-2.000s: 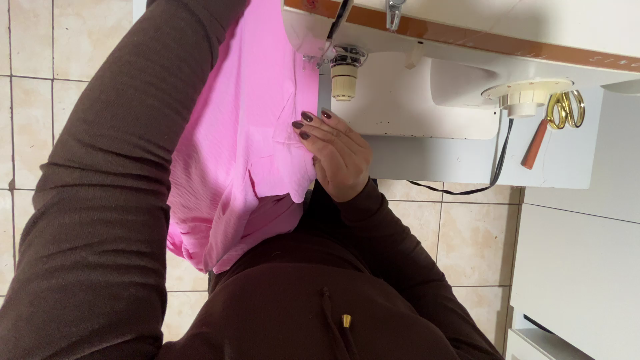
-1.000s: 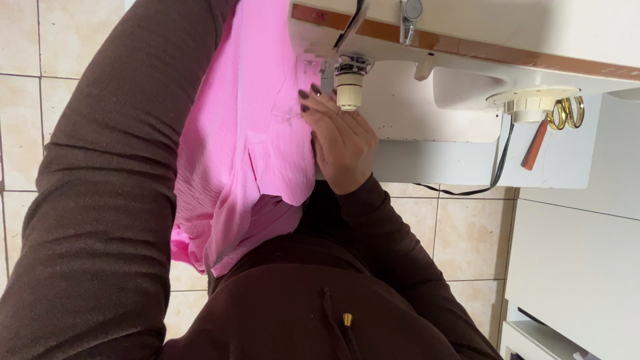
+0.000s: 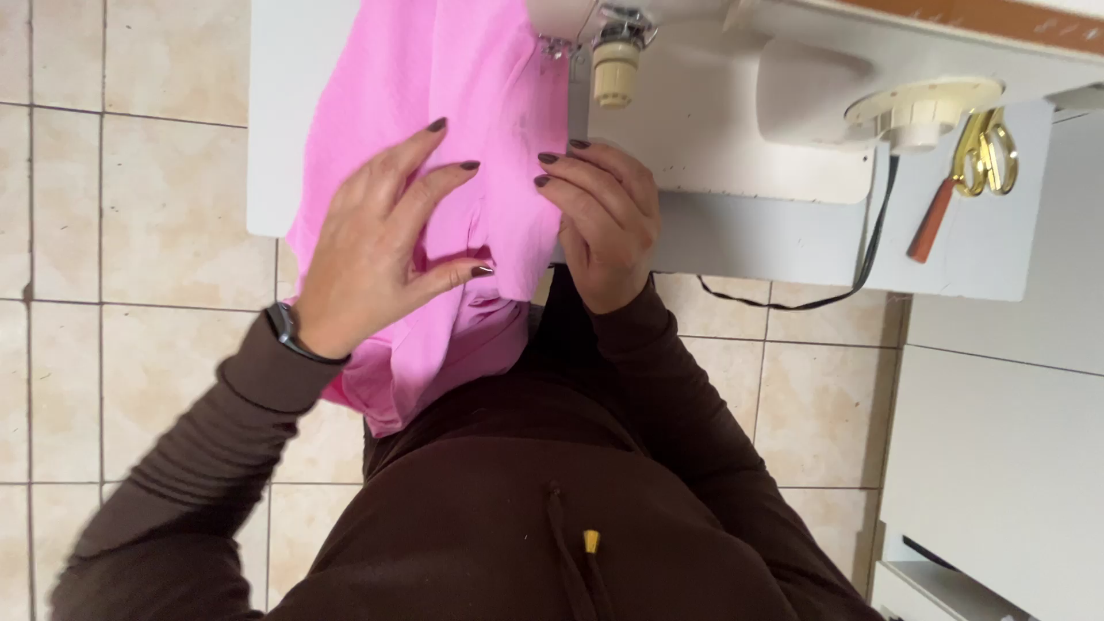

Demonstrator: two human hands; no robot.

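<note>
Pink fabric (image 3: 466, 86) lies on the left part of the sewing machine table and hangs down toward my lap. Its upper right edge passes by the presser foot (image 3: 555, 47) of the sewing machine (image 3: 690, 69); the needle is too small to make out. My left hand (image 3: 379, 233) is spread over the fabric, fingers apart, with a dark band on the wrist. On the fabric's right edge rest the fingertips of my right hand (image 3: 608, 216), bent; whether they pinch it I cannot tell.
Gold-handled scissors (image 3: 983, 159) and a tool with an orange-brown handle (image 3: 931, 222) lie on the table's right part, beside the handwheel (image 3: 923, 108). A black cord (image 3: 875, 241) loops below the table edge (image 3: 776, 267). White cabinets (image 3: 992, 431) stand at the right.
My left hand has come back from beyond the top of the view onto the fabric. My right hand stays at the fabric's right edge. The view has shifted somewhat.
</note>
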